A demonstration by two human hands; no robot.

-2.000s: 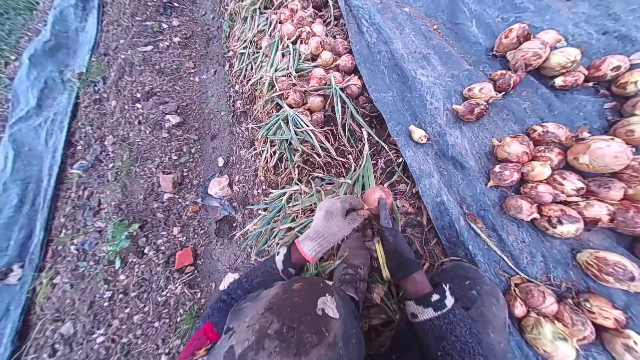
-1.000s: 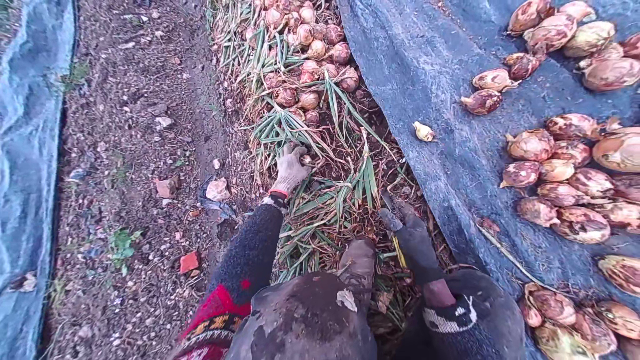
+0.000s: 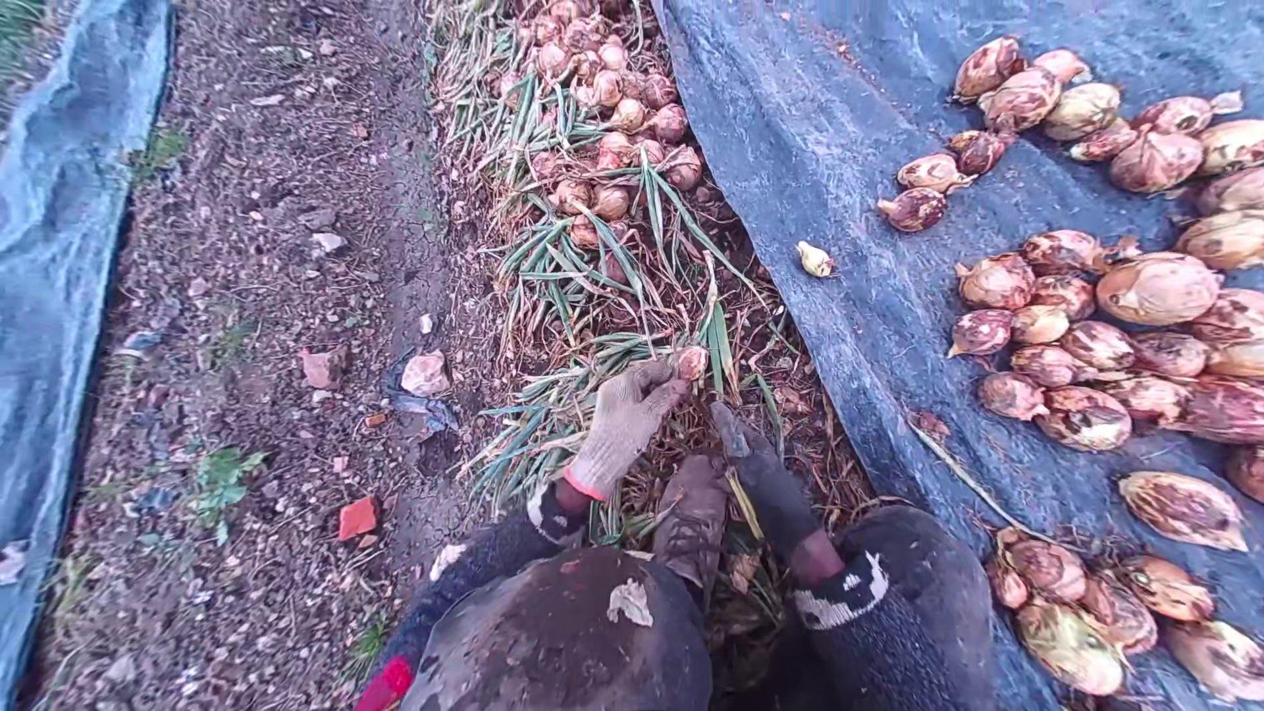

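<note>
My left hand, in a pale knit glove, holds a small onion between thumb and fingers above the row of leaves. Close by on the right is my right hand in a dark glove; something dark and narrow projects at its fingers, and whether it is a blade or a gloved finger I cannot tell. Green onion leaves lie beside my left hand. Farther up the row, many onions rest in a heap among leaves and dry stalks.
Dark blue ground fabric on the right carries many loose onions and one small pale bulb. Bare stony soil with a red brick fragment lies to the left. Another fabric strip runs along the far left. My knees are below.
One second ago my left hand was reaching into the leaves farther up the row; now it is back near my right hand with a small onion. The larger onion seen between my hands earlier is gone from them.
</note>
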